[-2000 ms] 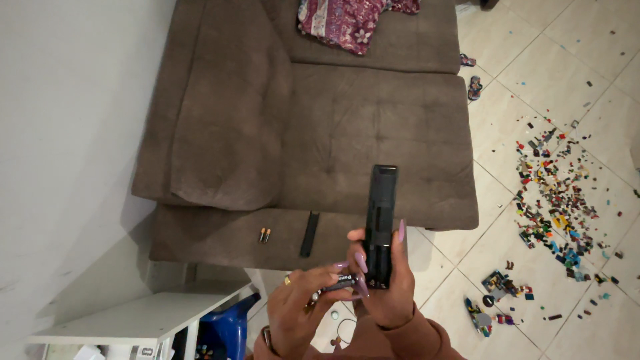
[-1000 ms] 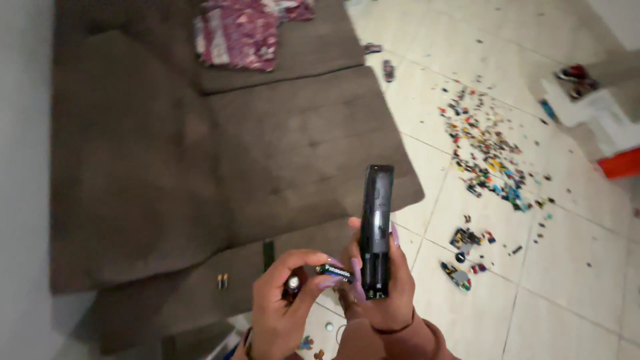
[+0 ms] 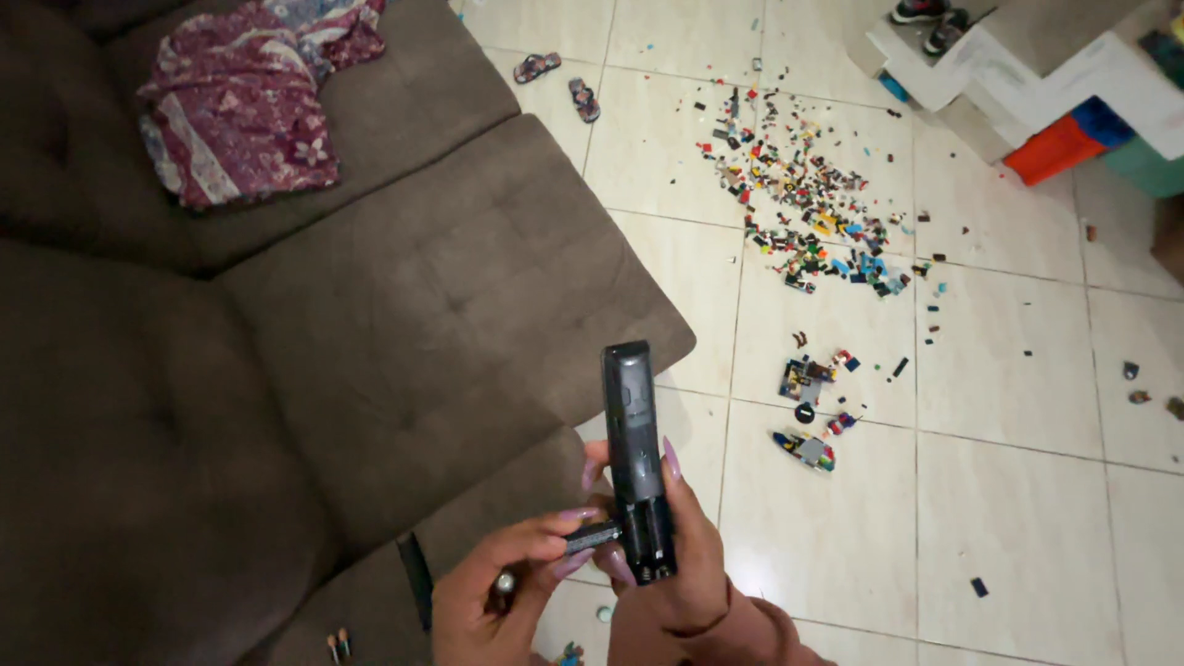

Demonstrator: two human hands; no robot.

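A black remote control point(image 3: 635, 435) stands nearly upright in the picture, its back towards me and its battery compartment open at the lower end. My right hand point(image 3: 689, 546) grips it around that end. Between the thumb and fingers of my left hand point(image 3: 504, 578) is a dark battery point(image 3: 592, 537), its tip at the left edge of the compartment. A second battery point(image 3: 505, 583) is tucked in the same palm, with only its end showing. Two more batteries point(image 3: 339, 645) lie on the sofa's armrest or edge, near a long black cover point(image 3: 415, 581).
A brown sofa point(image 3: 444, 305) fills the left, with a patterned purple cloth point(image 3: 240, 111) on it. Toy bricks point(image 3: 805, 203) and small built models point(image 3: 805, 450) are scattered over the tiled floor. Flip-flops point(image 3: 584, 99) lie beside the sofa; a white stepped shelf point(image 3: 980, 83) stands upper right.
The battery in my left fingers has come up to the remote's compartment from a little to its left. The view has swung to the right.
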